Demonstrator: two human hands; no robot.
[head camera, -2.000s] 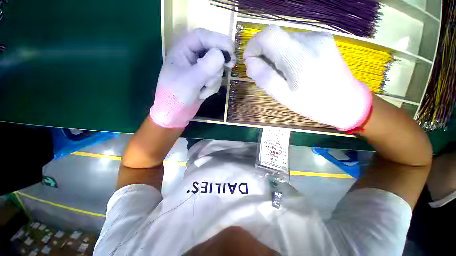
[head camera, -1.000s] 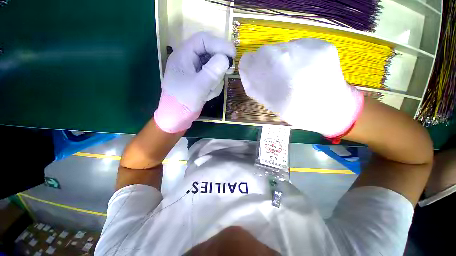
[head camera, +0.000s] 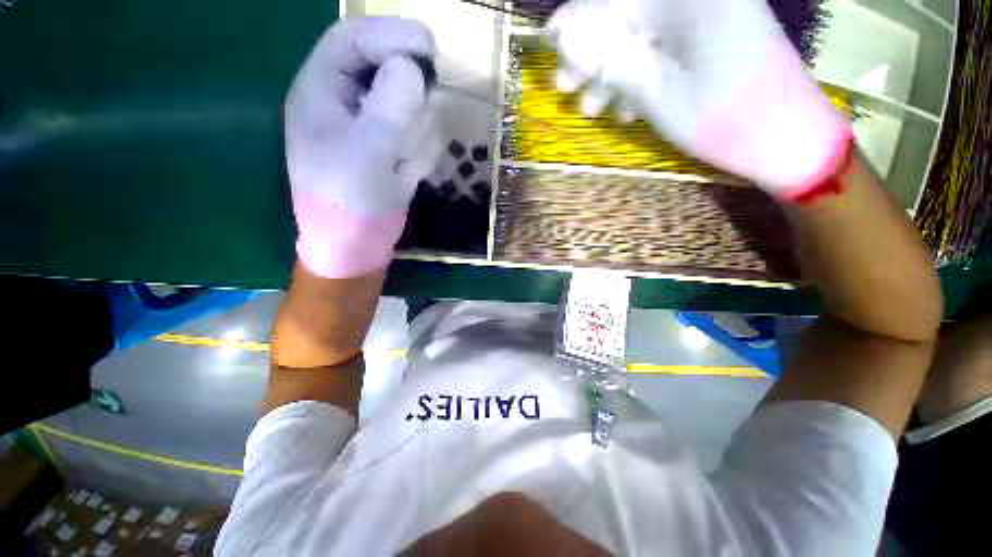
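Note:
My left hand [head camera: 364, 141], in a white glove with pink cuff, is closed over the tray's left edge, pinching a small black connector housing [head camera: 423, 72] at its fingertips. My right hand [head camera: 664, 76], gloved and slightly blurred, is over the yellow wires [head camera: 587, 136] and the edge of the purple wires [head camera: 807, 24]. Its fingers are bent and apart; I cannot tell if they hold a wire. Loose black housings [head camera: 466, 170] lie in the left section of the white tray [head camera: 498, 212]. Brown wires [head camera: 642, 223] lie in the compartment nearest my body.
The green bench top [head camera: 152, 141] extends left of the tray. A mixed-colour wire bundle [head camera: 957, 163] hangs at the tray's right edge. A badge [head camera: 596, 316] hangs on my shirt at the bench's front edge. Part of another person [head camera: 963, 375] shows at the right.
My left hand has moved left and away from my body, uncovering loose housings. My right hand has moved farther out, from the yellow and brown wires towards the purple, uncovering the brown wires.

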